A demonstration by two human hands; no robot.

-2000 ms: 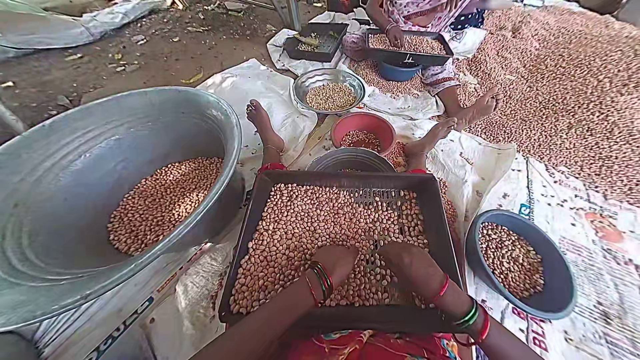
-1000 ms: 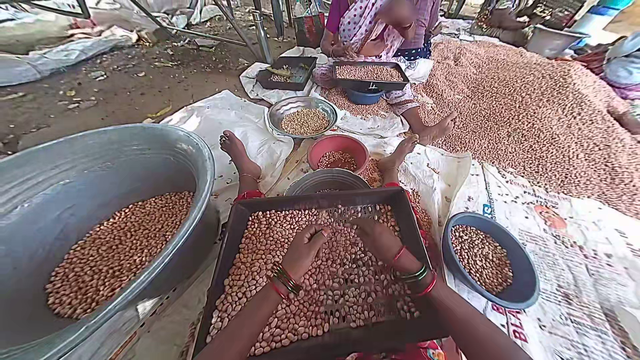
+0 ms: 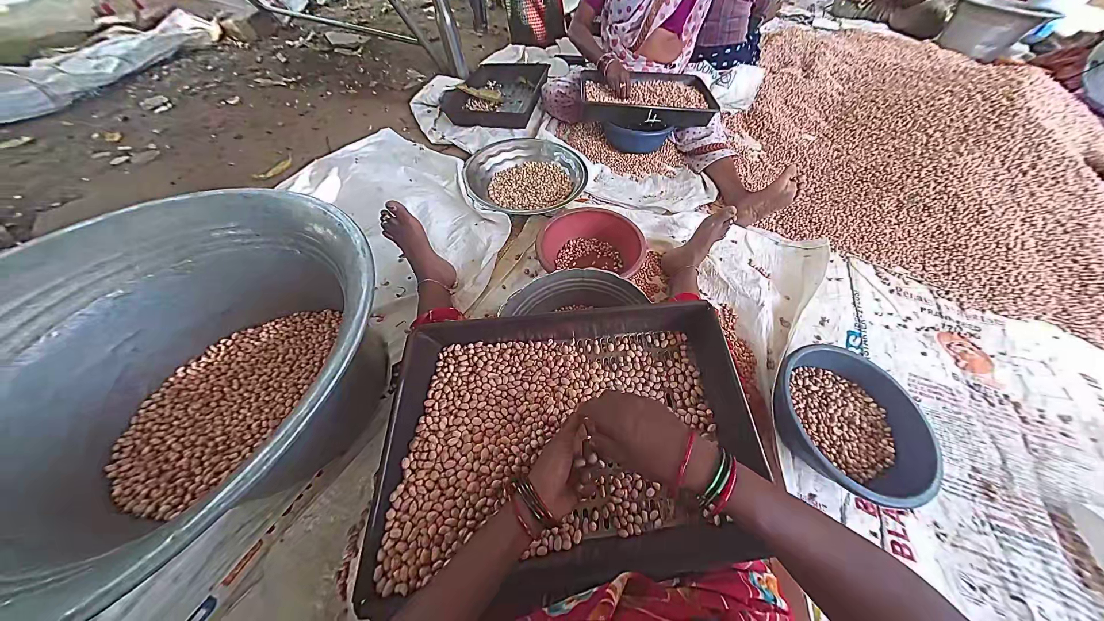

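A dark slotted tray [image 3: 742, 397] lies across my lap, its floor largely covered by brownish-pink nuts or seeds [image 3: 483, 405]. My left hand [image 3: 561, 470] is low over the middle of the tray, its fingers curled by some of the nuts. Touching or nearly touching it, my right hand [image 3: 634, 431] bends over from the right, fingertips pointing down and mostly hidden. A few nuts show between the two hands; whether either hand grips them is unclear. Slots show through the nuts right of the hands and along the far side.
A large metal tub [image 3: 345, 259] with nuts stands left, a grey-blue basin [image 3: 927, 466] right. Beyond the tray are a metal bowl [image 3: 573, 289], a red bowl [image 3: 634, 228] and a steel bowl [image 3: 474, 177]. Another person [image 3: 655, 34] sits ahead with a tray, near a large nut heap [image 3: 931, 155].
My hands, apart two seconds ago, have come together over the tray's middle. The other person's hand, raised one second ago, is down at their tray.
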